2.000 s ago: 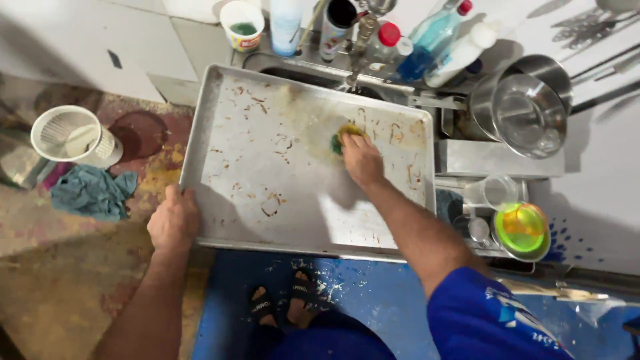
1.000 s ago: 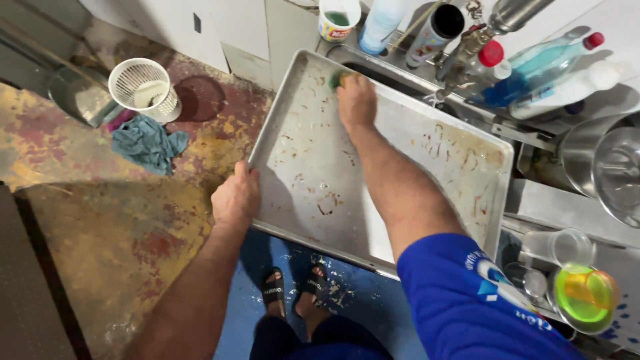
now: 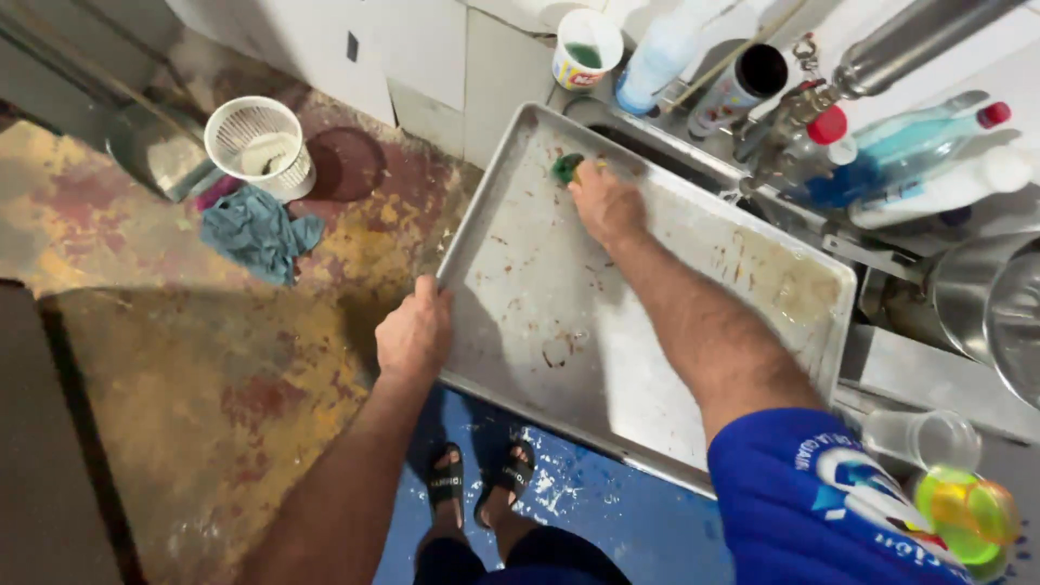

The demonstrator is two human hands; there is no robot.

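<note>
A large rimmed metal baking tray [image 3: 536, 284] lies across the sink, marked with brown residue and a wet yellowish patch at its right end. My left hand [image 3: 416, 329] grips the tray's left rim. Near the tray's upper left corner, my right hand [image 3: 605, 199] presses a green and yellow scouring sponge [image 3: 568, 168] on the tray surface; the fingers partly hide it.
Behind the tray stand a white tub [image 3: 588, 49], bottles [image 3: 926, 154] and a metal faucet [image 3: 861, 69]. Steel pots [image 3: 975, 284] and plastic cups [image 3: 922, 439] are at the right. A white basket [image 3: 260, 146] and a blue-grey cloth [image 3: 256, 231] are on the floor.
From the tray's upper right area, my right hand has moved with the sponge to the upper left corner. My left hand stays on the left rim. The view has swung left.
</note>
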